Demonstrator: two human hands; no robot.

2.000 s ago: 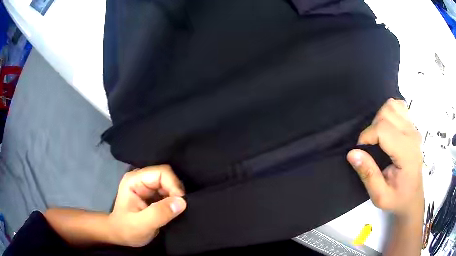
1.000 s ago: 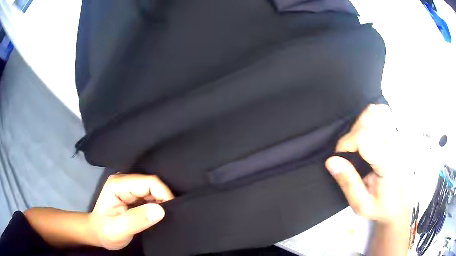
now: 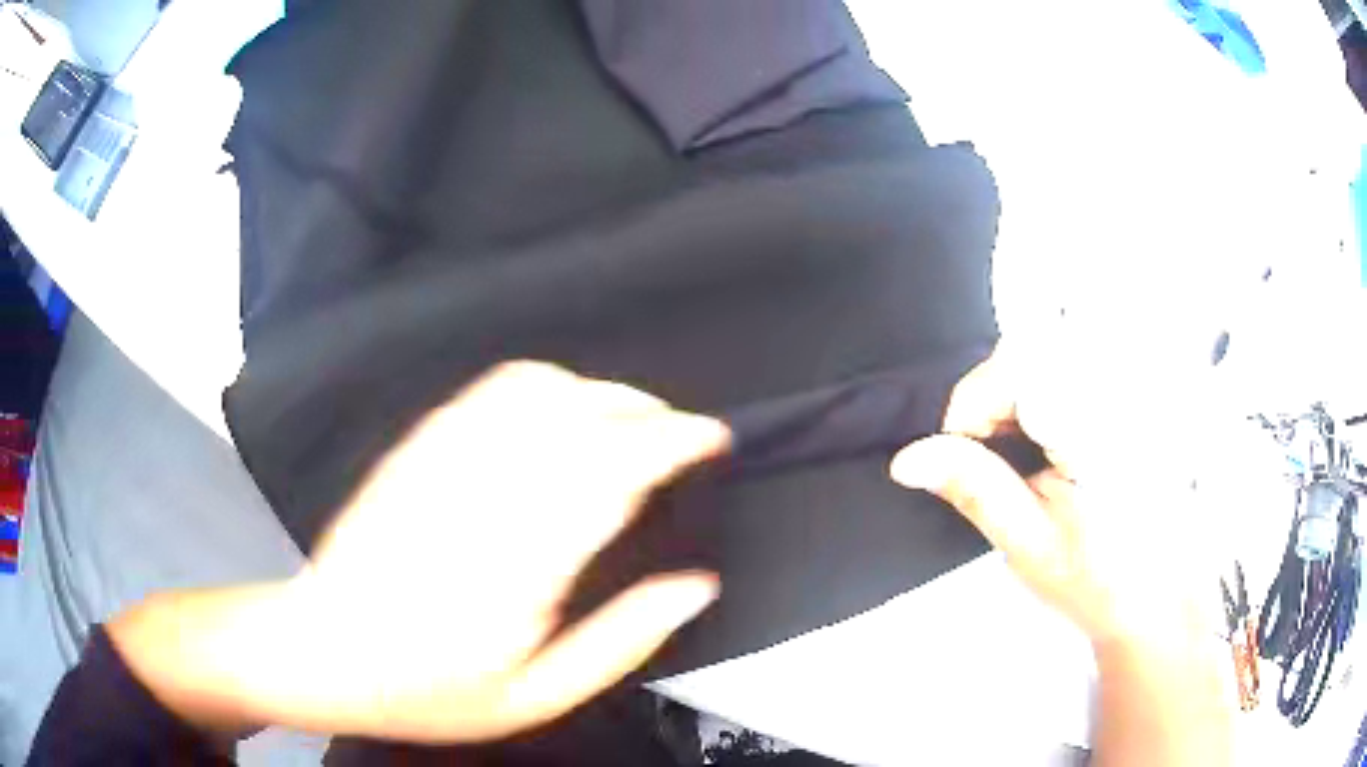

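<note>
A large black garment panel [image 3: 600, 285] lies over the white table, its near edge gathered between my hands. A purplish-navy piece [image 3: 735, 68] lies on its far part, and a purplish strip shows along the fold near my right fingers. My left hand [image 3: 510, 555] is raised over the near part, large and blurred, thumb and fingers apart around dark cloth; whether it grips the cloth is unclear. My right hand [image 3: 1049, 495] pinches the panel's right edge between thumb and fingers, overexposed.
Black-handled scissors [image 3: 1312, 599] and orange-handled snips [image 3: 1241, 644] lie at the right. A dark phone [image 3: 63, 113] and a keypad device [image 3: 98, 155] are at the far left. Blue plastic [image 3: 1222, 33] is at the far side. Grey cloth [image 3: 135, 465] hangs at the left.
My left hand has moved right and up over the panel, closer to my right hand. My right hand and the cloth have shifted left in view. More of the navy piece shows.
</note>
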